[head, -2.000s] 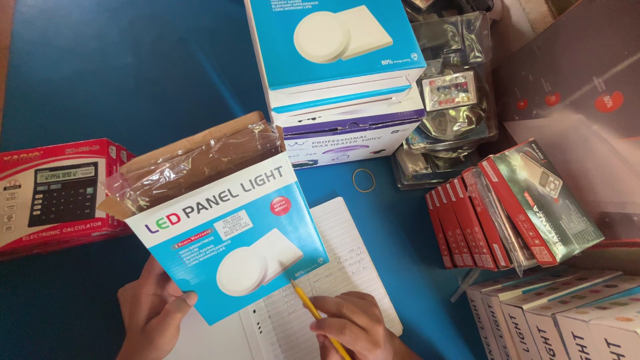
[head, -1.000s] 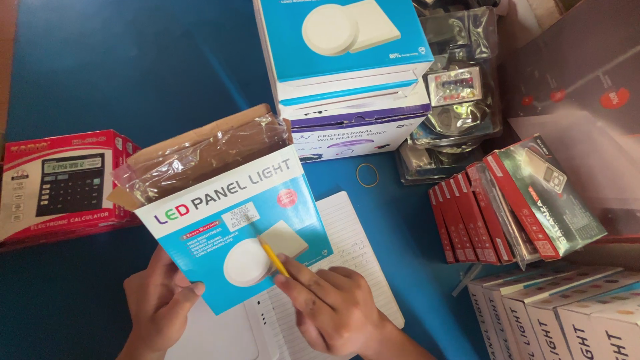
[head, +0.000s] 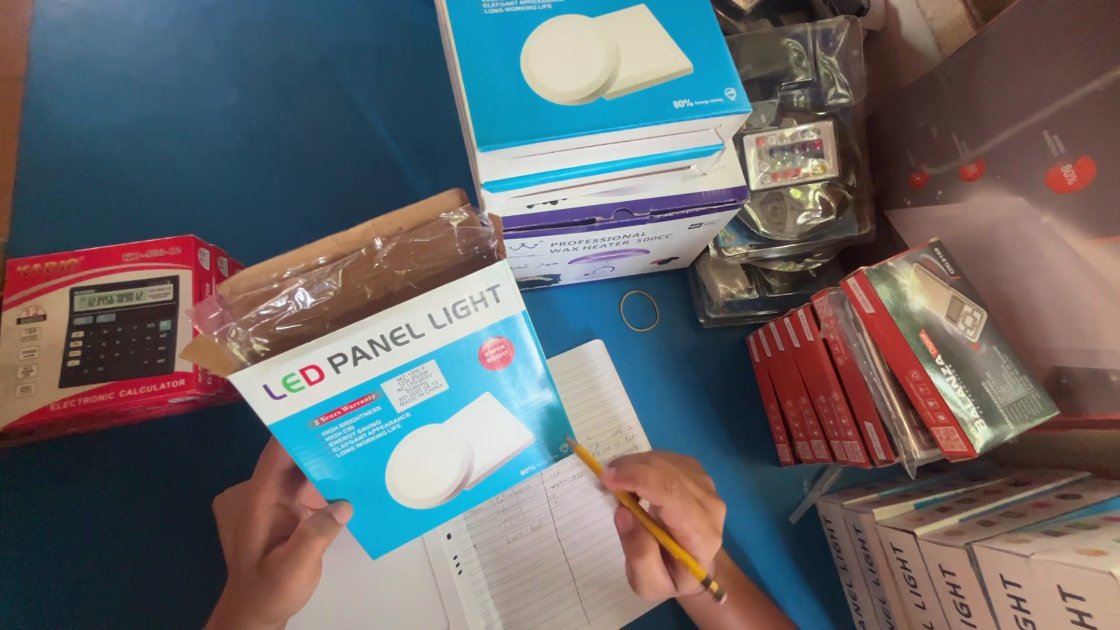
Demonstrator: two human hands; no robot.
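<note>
My left hand (head: 278, 534) grips the lower left corner of an LED panel light box (head: 437, 420), thumb on its printed blue front. The box is tilted, its top flaps raised, with clear plastic film (head: 350, 302) at the opening; what is inside cannot be seen. Between the fingers of my right hand (head: 667, 523) is a yellow pencil (head: 646, 521), its tip beside the box's lower right edge. Beneath the box and the right hand lies an open lined notebook (head: 525, 542) with handwriting, partly covered.
An electronic calculator box (head: 122, 328) lies at left. Another panel light box (head: 604, 79) tops a wax heater box (head: 612, 245). Right of these are plastic-packed remote controls (head: 790, 156), red scale boxes (head: 954, 350) and a row of light boxes (head: 954, 542). A rubber band (head: 640, 311) lies on the blue tabletop.
My right hand with the pencil has moved from over the printed front of the box to beside its lower right edge. My left hand keeps its hold on the box.
</note>
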